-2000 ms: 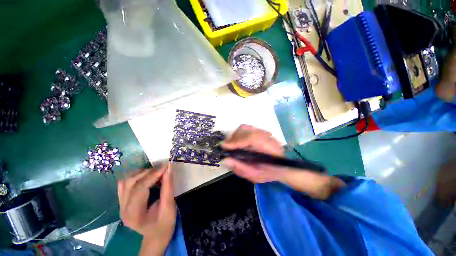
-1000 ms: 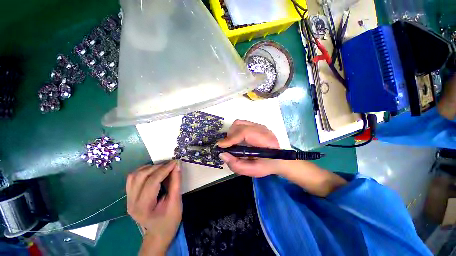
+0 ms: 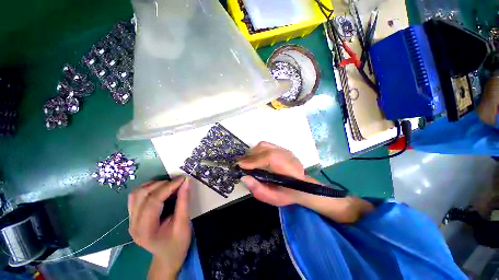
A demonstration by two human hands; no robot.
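Observation:
A dark square circuit board panel (image 3: 216, 156) with many silver spots lies turned at an angle on the cream work sheet (image 3: 276, 128). My right hand (image 3: 273, 172) holds the black soldering iron (image 3: 298, 184) like a pen, its tip over the panel's middle. My left hand (image 3: 161, 216) is at the panel's lower left corner, thumb and forefinger pinched together on the thin solder wire (image 3: 112, 229). The wire runs from the spool (image 3: 24, 235) at the lower left to this hand.
A translucent funnel hood (image 3: 191, 71) hangs over the sheet. A pile of small components (image 3: 116, 170) and dark panels (image 3: 112, 63) lie left. A round container (image 3: 295, 76), yellow bin (image 3: 273, 33) and blue soldering station (image 3: 407, 74) stand behind and right. Another person's sleeve (image 3: 454, 131) shows at right.
The panel has turned clockwise on the sheet. The soldering iron's handle slopes down to the right more than a second ago. My left hand has shifted slightly left.

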